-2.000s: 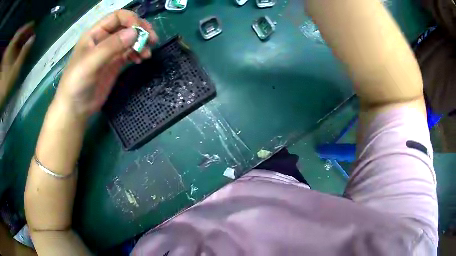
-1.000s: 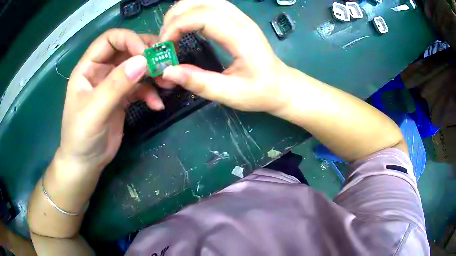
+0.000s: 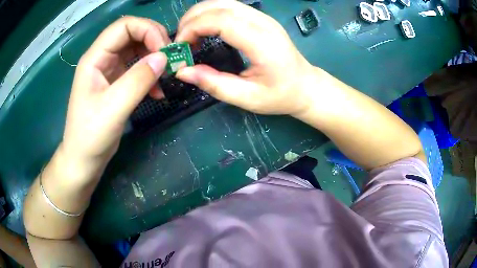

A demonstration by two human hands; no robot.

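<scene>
A small green circuit board is held up between both hands above the black screw tray. My left hand pinches its left edge between thumb and fingers. My right hand grips its right side, with the thumb at the lower corner. The board's face with a pale block and small marks is toward me. Both hands cover much of the tray, and small shiny screws show on it below the board. Whether a housing is behind the board is hidden.
A housing with a dark green inside stands at the top. Several white housings lie at the upper right. A pale strip edges the green bench. A blue stool is at the right. Part of a person's arm shows at lower left.
Two seconds ago only my left hand held a piece and my right arm reached up out of view; now both hands hold the board. Since one second ago they have moved slightly right.
</scene>
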